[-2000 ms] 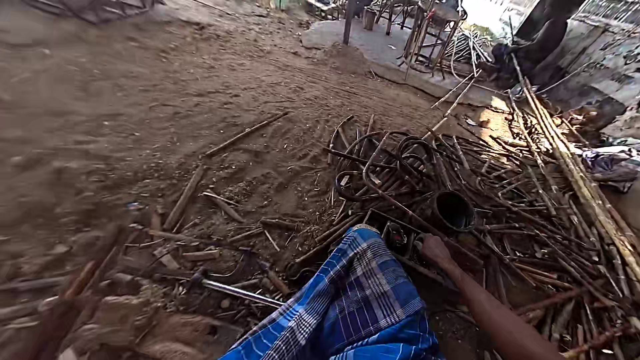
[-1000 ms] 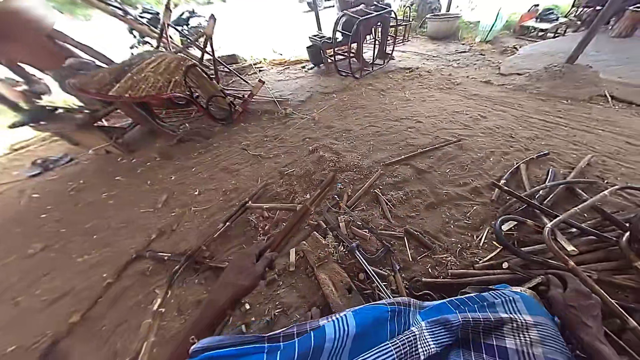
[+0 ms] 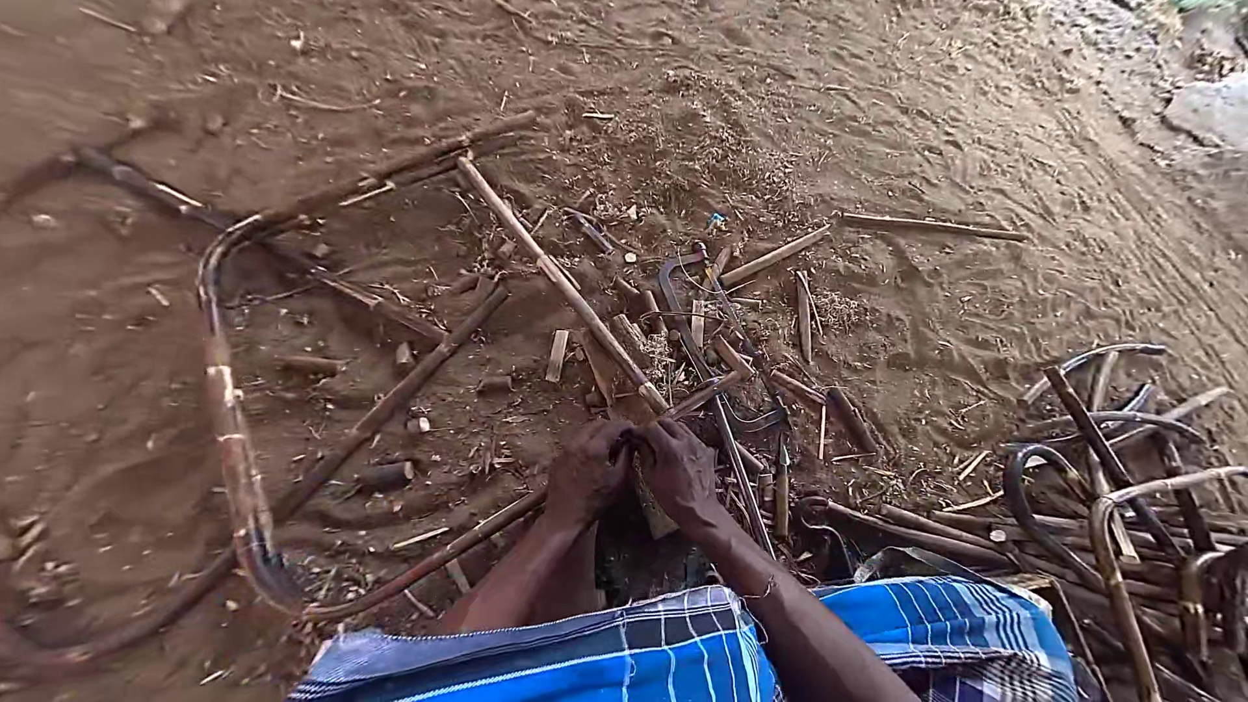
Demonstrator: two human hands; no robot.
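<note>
My left hand (image 3: 590,470) and my right hand (image 3: 680,468) meet low in the middle, fingers curled and fingertips close together; whatever lies between them is hidden. A straight cane pole (image 3: 561,278) slants down from the upper left, its lower end just above my right hand. At left, a bent cane pole (image 3: 229,429) curves down and round towards my left wrist; whether it touches is unclear. A hacksaw-like metal frame (image 3: 682,317) lies just beyond and right of my hands, near a thin metal rod (image 3: 743,478). A flat wood piece (image 3: 651,502) shows below my hands.
Cut cane offcuts (image 3: 851,419) and shavings litter the sandy ground around my hands. Another cane stick (image 3: 931,227) lies farther off at right. Bent and straight canes are piled (image 3: 1121,517) at lower right. Blue checked cloth (image 3: 585,658) covers my lap.
My hands, apart one second ago with the left reaching out among the canes and the right by my knee, are now together in front of me. The view has swung left and down.
</note>
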